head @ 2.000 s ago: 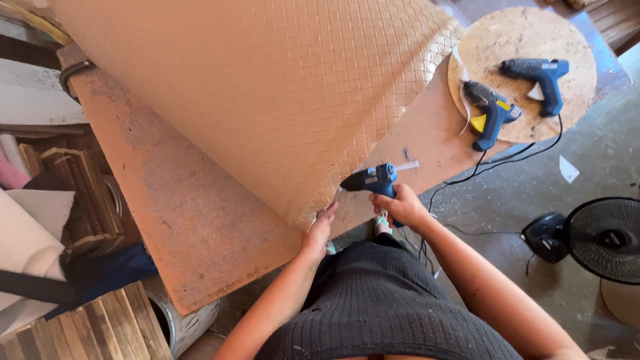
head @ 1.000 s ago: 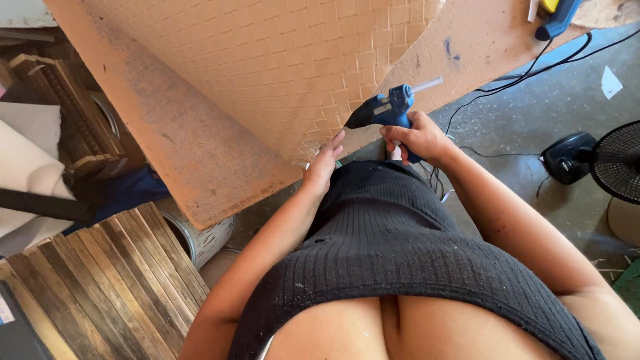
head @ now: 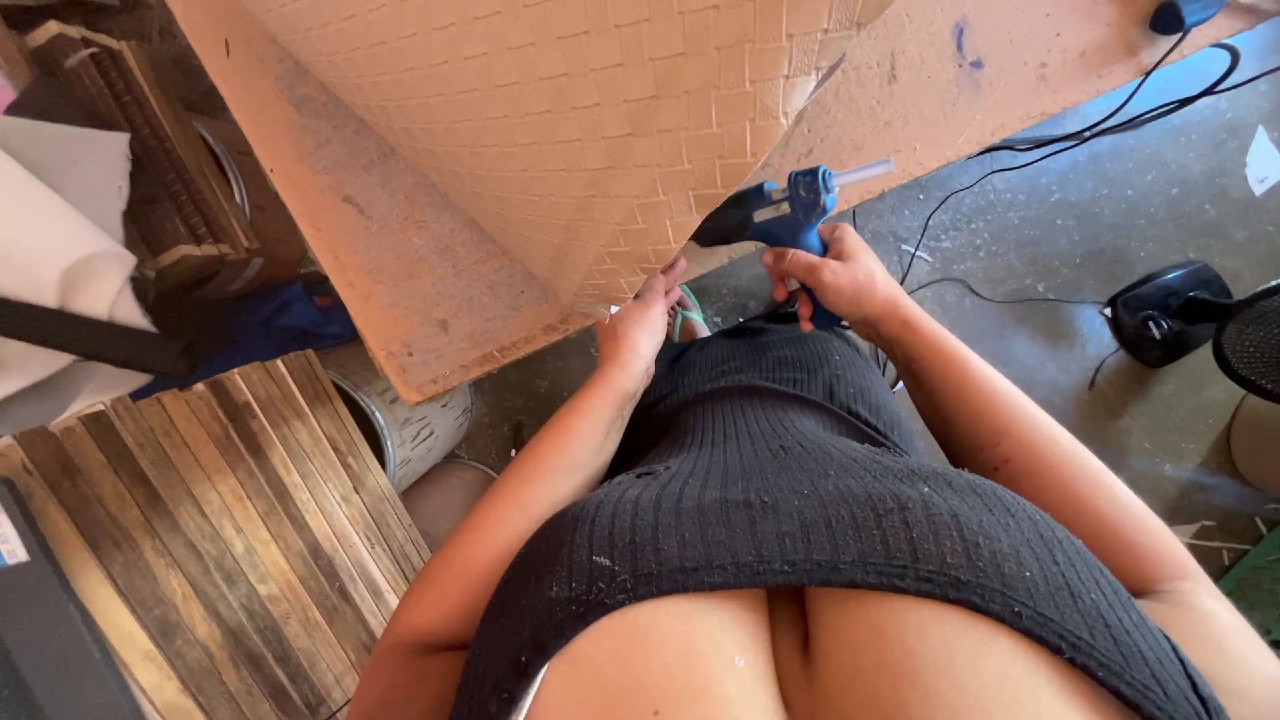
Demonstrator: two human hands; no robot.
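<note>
My right hand (head: 845, 285) grips the handle of a blue and black hot glue gun (head: 795, 210), with a clear glue stick (head: 863, 172) standing out of its rear. The gun's nozzle points left and lies at the edge of a tan sheet with a basket-weave pattern (head: 600, 110). That sheet curves over the corner of a brown work table (head: 400, 230). At the sheet's lower corner, just below the nozzle, my left hand (head: 643, 315) holds the edge, its fingertips partly hidden by the sheet.
Black cords (head: 1100, 135) run off the table's right side, where part of another blue tool (head: 1185, 14) shows. A black fan (head: 1165, 312) stands on the floor at right. At lower left are wooden slats (head: 210, 530), a metal drum (head: 430, 410) and a pale fabric roll (head: 60, 240).
The view has tilted down and moved closer, so the glue guns on the round board have left it. Both hands stay at the sheet's edge, the right still holding the glue gun.
</note>
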